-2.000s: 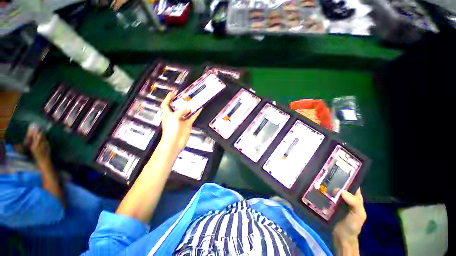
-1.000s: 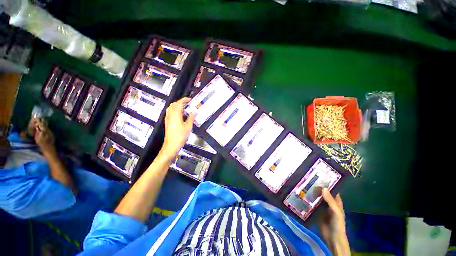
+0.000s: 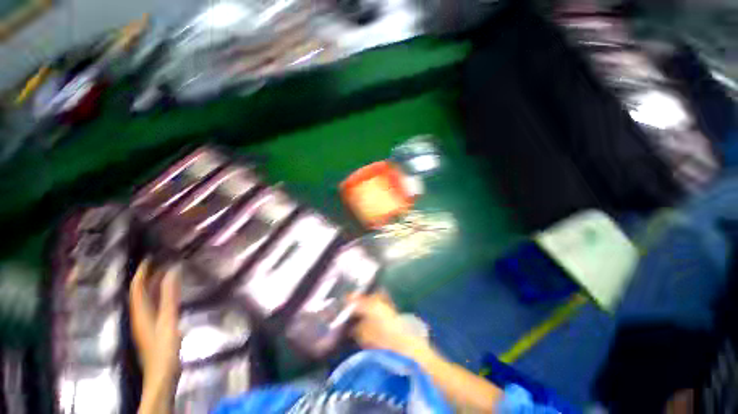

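Observation:
The view is strongly blurred. A dark foam tray [image 3: 311, 285] with a slanting row of several phone frames lies in front of me, their insides glaring white or silver. My right hand [image 3: 376, 317] grips its near right end. My left hand [image 3: 158, 319] is by its lower left side, thumb and fingers apart; whether it touches or holds the tray cannot be told. A phone frame [image 3: 290, 263] near the tray's right end glares white. Other trays with frames lie at the left [image 3: 89, 323] and under the tray's lower left.
An orange-red bin [image 3: 376, 194] of pale swabs stands beyond the tray's right end, loose swabs [image 3: 417, 234] and a clear bag [image 3: 418, 155] beside it. A tall black block [image 3: 526, 113] stands right. Blurred items line the back. A person in blue [image 3: 680, 275] is at the far right.
The view has swung to the right, so the bench things appear further left and the person at the left is gone. A person at the right has come into view. My right hand stays at the tray's end.

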